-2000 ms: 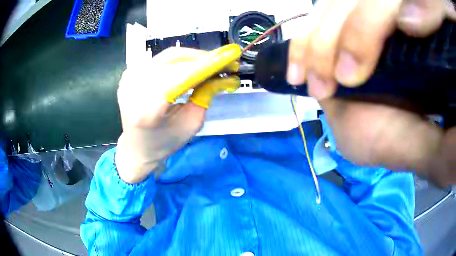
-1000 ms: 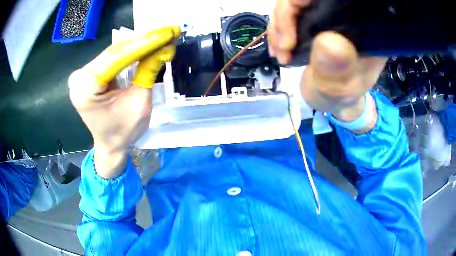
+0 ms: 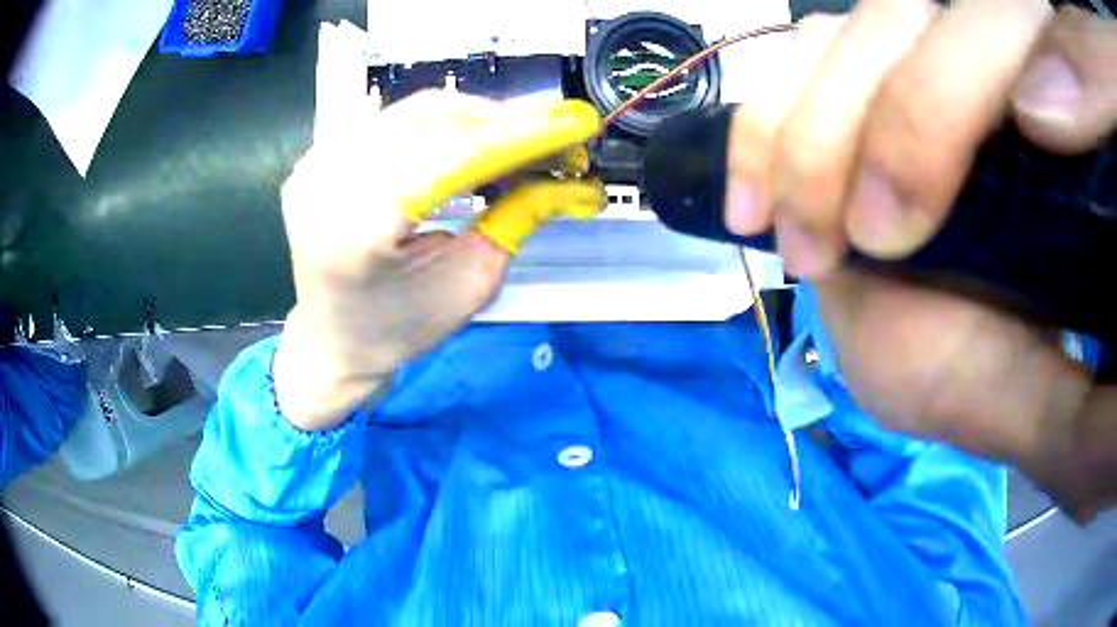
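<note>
My right hand (image 3: 882,159) is wrapped round a thick black electric screwdriver (image 3: 692,172), its front end pointing left over the housing. My left hand (image 3: 392,245), with yellow finger cots, is at the left of that end. Its cotted fingertips are close together; whether they pinch a screw is too unclear to tell. Under both hands is the white plastic housing (image 3: 613,263). The black round lens module (image 3: 649,74) with a greenish centre sits in it, beside a black inner assembly (image 3: 527,76). A red-brown lead (image 3: 735,41) arches over the module. A yellow-orange lead (image 3: 772,355) hangs from the housing's front.
A blue screw tray (image 3: 221,47) full of tiny metal screws stands on the dark green bench (image 3: 159,233) at the upper left. A white sheet (image 3: 92,67) lies left of it. A white mat (image 3: 490,25) is behind the housing. A blue sleeve (image 3: 37,410) shows at the left edge.
Since one second ago, my left hand has moved right, to the spot below the module. The screwdriver has come down and left to meet it, covering the small silvery bracket. The red-brown lead now points right.
</note>
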